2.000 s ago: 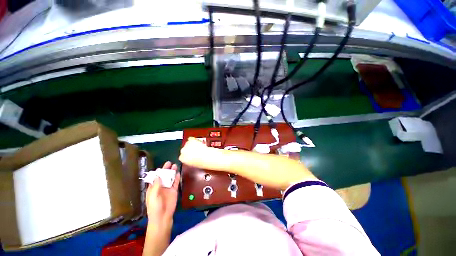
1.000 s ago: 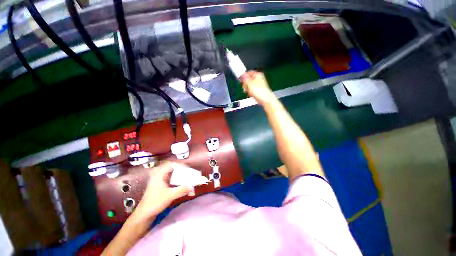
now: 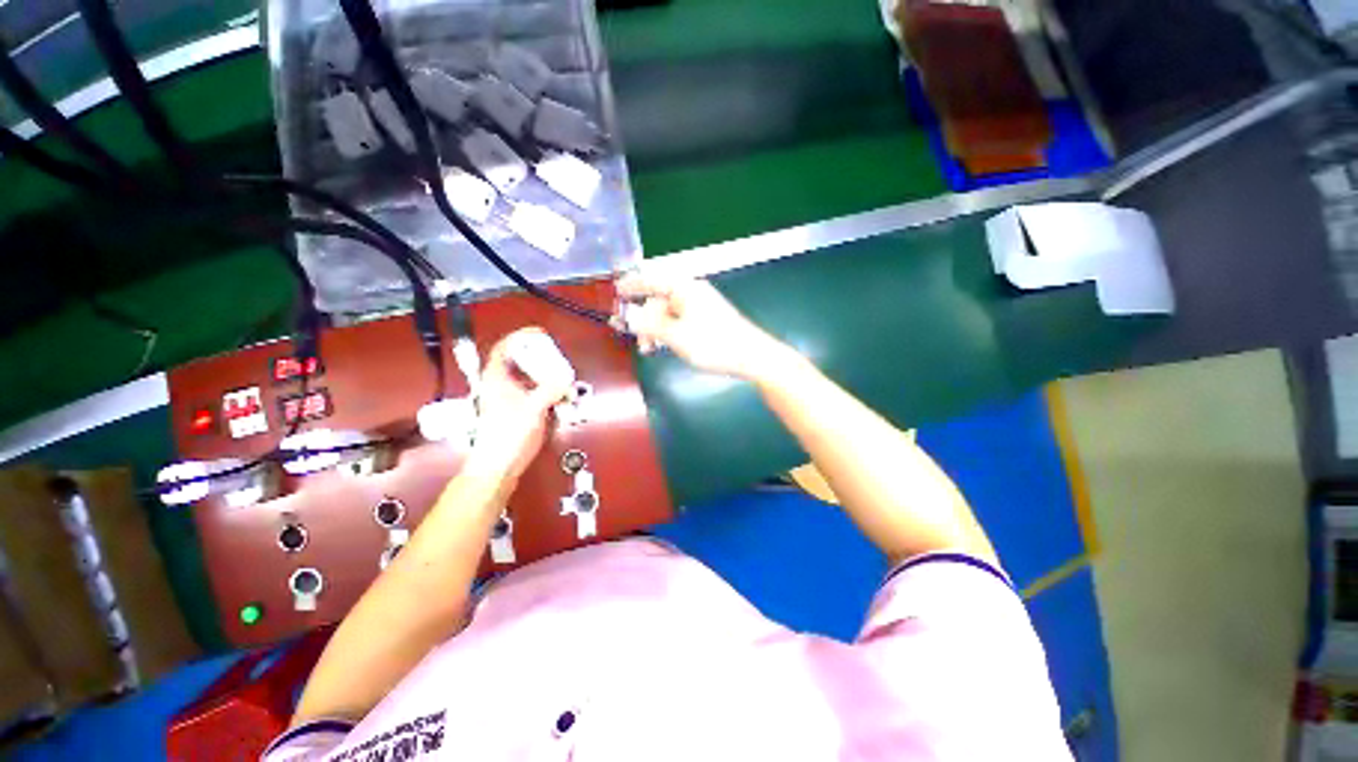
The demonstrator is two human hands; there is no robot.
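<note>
The red-brown test fixture (image 3: 447, 514) lies in front of me, with chargers (image 3: 320, 450) and cables on its left sockets. My left hand (image 3: 514, 390) is shut on a white charger (image 3: 539, 359) over the upper right of the fixture, close to the right socket (image 3: 578, 399). My right hand (image 3: 673, 320) is at the fixture's upper right corner, its fingers pinching the end of a black test cable (image 3: 521, 280); the plug is mostly hidden by the fingers.
A clear plastic bin (image 3: 618, 179) with several white chargers stands behind the fixture. Black cables hang across the upper left. A carton (image 3: 142, 566) is at left, a white sheet piece (image 3: 1110, 253) at right, and a red-brown item (image 3: 976, 90) on blue at the back right.
My right hand has come back from beside the bin to the fixture's corner; the charger it held is gone and it has the cable end. My left hand has moved up with its charger.
</note>
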